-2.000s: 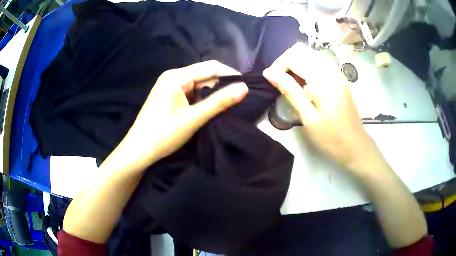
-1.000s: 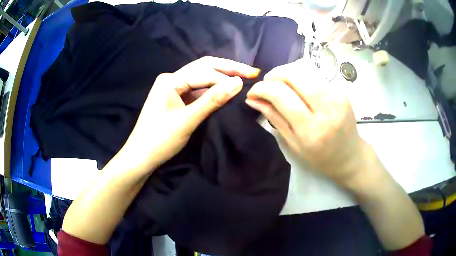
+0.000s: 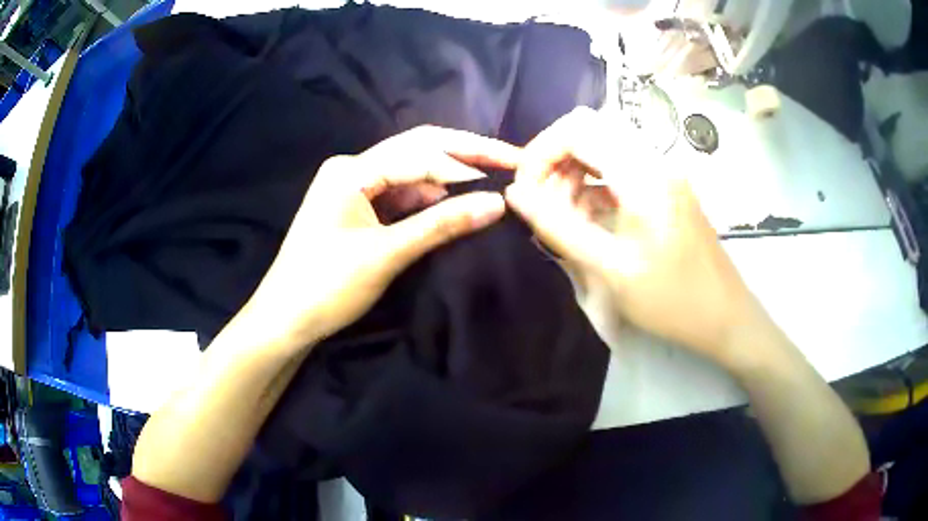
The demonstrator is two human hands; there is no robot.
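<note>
A large black-navy garment [image 3: 234, 153] lies crumpled over the table and hangs over its front edge. My left hand [image 3: 377, 224] pinches a fold of the cloth between thumb and fingers near the middle of the view. My right hand [image 3: 631, 234] pinches the same fold just to the right, its fingertips touching or almost touching the left ones. Only a short dark strip shows between the fingers; the rest of the pinched edge is hidden by my hands. Both hands are bare.
A sewing machine head [image 3: 712, 41] with lamp glare is at the upper right. Its white bed [image 3: 824, 285] has a round metal part [image 3: 700, 132] and a small cream part [image 3: 762, 101]. A blue surface [image 3: 46, 295] lies at the left. Dark cloth [image 3: 819, 76] lies at the far right.
My right hand moved left and curled over the cloth, then opened its grip shape slightly and pinches beside the left fingertips. The round dark object under the right hand is now hidden.
</note>
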